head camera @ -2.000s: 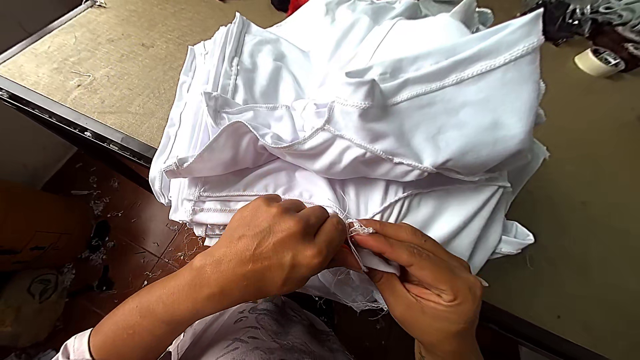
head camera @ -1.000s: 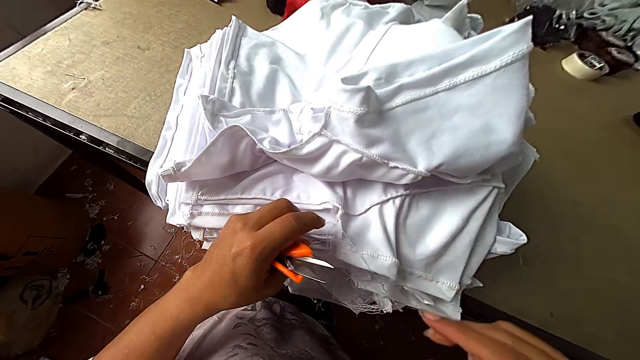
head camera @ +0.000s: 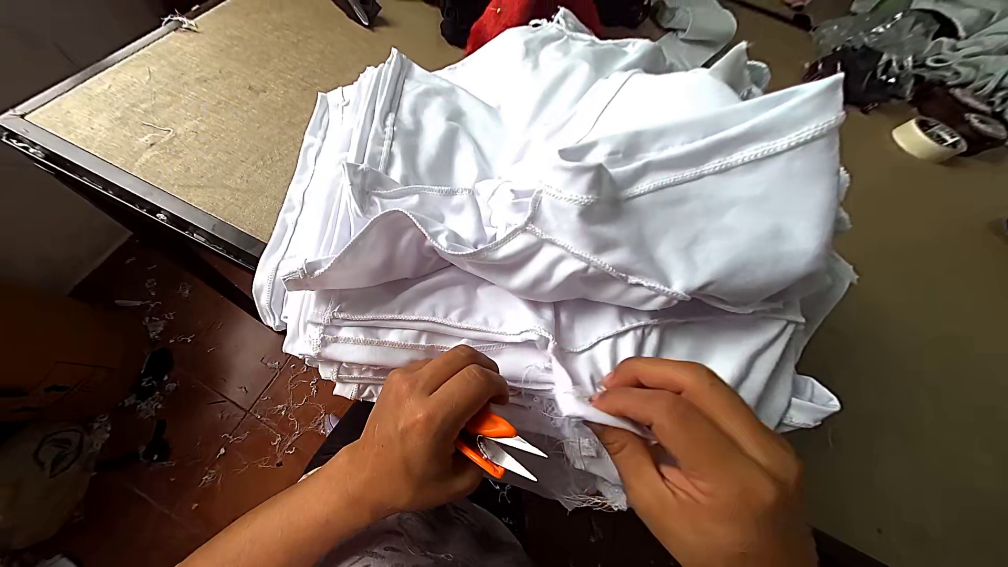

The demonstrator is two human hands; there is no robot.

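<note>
White sewn fabric pieces [head camera: 693,197] lie stacked and folded over the table edge, with overlocked seams and loose threads. My left hand [head camera: 433,429] is closed around orange-handled thread snips [head camera: 492,429]; their two pointed blades stand apart and point right, below the lower seams. To the right of the blades, my right hand [head camera: 701,457] pinches a seamed edge [head camera: 579,405] of the white fabric between thumb and fingers. Frayed edges hang beneath the stack between both hands. The palm side of my left hand is hidden.
The tabletop [head camera: 157,134] has a metal edge strip and a stray thread at left. A tape roll [head camera: 929,139] lies at right, near dark items and grey cloth. Red fabric [head camera: 524,20] is behind the stack. Thread scraps litter the tiled floor [head camera: 244,417], beside a cardboard box [head camera: 63,362].
Two seconds ago both hands were together at the fabric's lower edge. My right hand moved away to the lower right, then came back and took hold of a seamed edge. The snips have come into sight.
</note>
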